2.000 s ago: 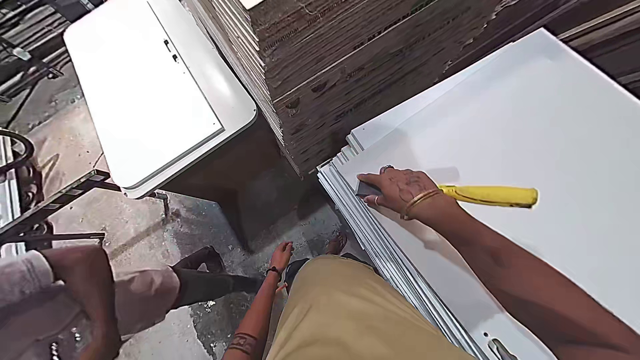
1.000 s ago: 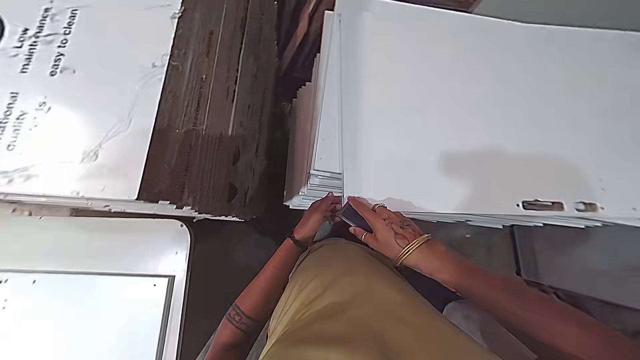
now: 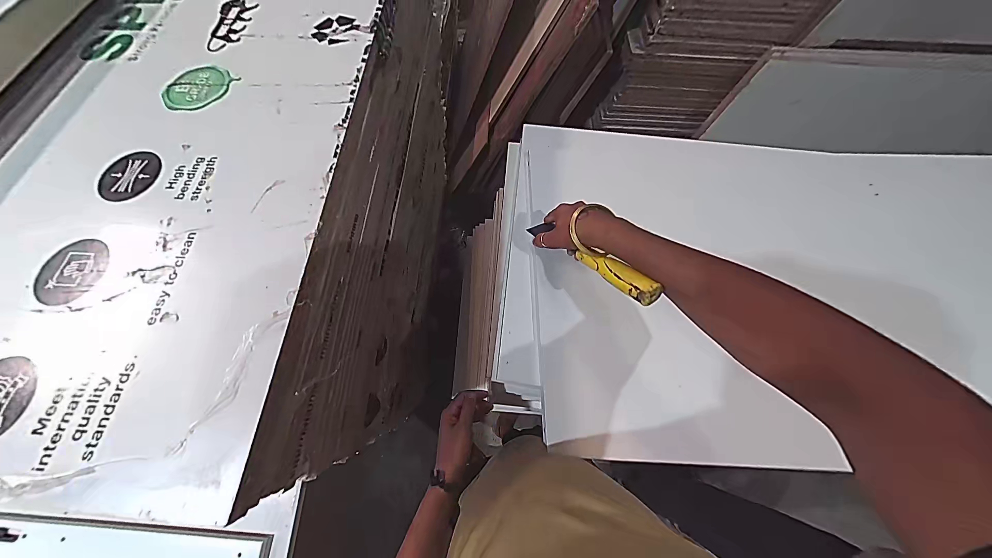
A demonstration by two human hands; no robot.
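My right hand is closed around a tool with a yellow handle and a dark flat end, near the left edge of the top white panel. The handle sticks out beneath my wrist, which wears a gold bangle. What kind of tool it is cannot be told. Below, at the near corner of the panel stack, my left hand has its fingers at the lower sheets' edge; whether they grip it is unclear. A dark band circles that wrist.
A tall stack of boards with a printed white top sheet stands at left. Another framed white panel shows at bottom left. More stacked boards and grey panels lie beyond the white stack.
My right hand has moved from beside my left hand at the near corner, forward along the panel's left edge. The view has shifted considerably.
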